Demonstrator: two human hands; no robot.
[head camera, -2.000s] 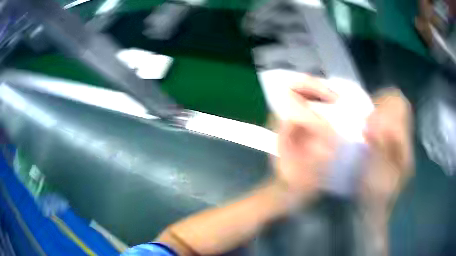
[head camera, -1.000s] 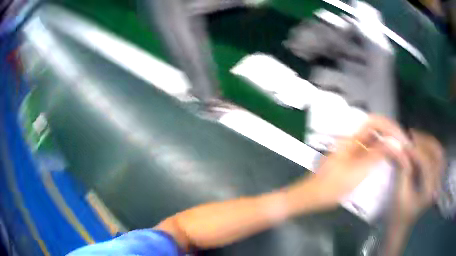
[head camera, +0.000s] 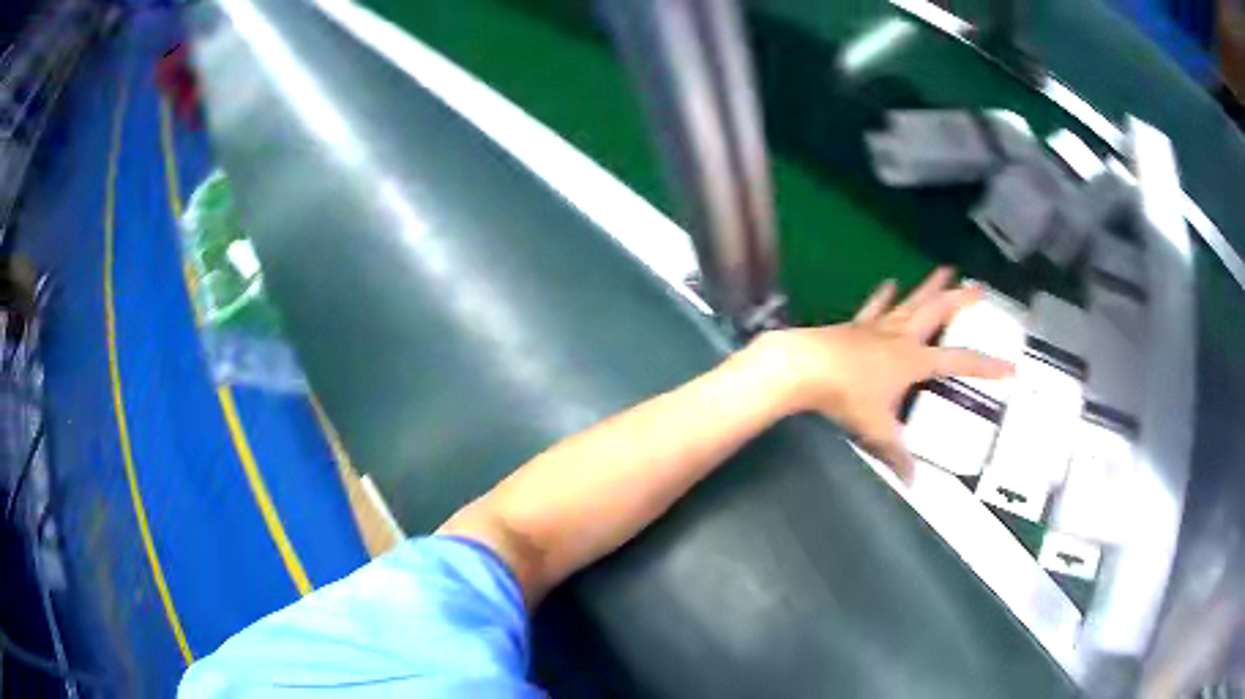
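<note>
Several white cartons (head camera: 1034, 426) lie close together on the green conveyor belt at the right, some with dark bands and small dark hang slots. My left hand (head camera: 894, 366) reaches over the near side rail, fingers spread, at the left edge of this group. It holds nothing; its fingertips overlap a carton, and I cannot tell if they press on it. A blurred skin-toned patch at the bottom right edge looks like part of my right hand (head camera: 1201, 653), cut off; what it holds is hidden.
A long pale diverter bar (head camera: 1158, 437) runs beside the cartons. More blurred cartons (head camera: 942, 148) lie farther up the belt. A grey upright post (head camera: 717, 164) stands by the near side rail (head camera: 546, 161). The dark green worktop (head camera: 451, 355) borders it. A green-filled bag (head camera: 225, 266) is at left.
The view has turned, showing more of the cartons and bar. My left hand has left the white carton near my right hand and spread over the belt. My right hand is now mostly out of view.
</note>
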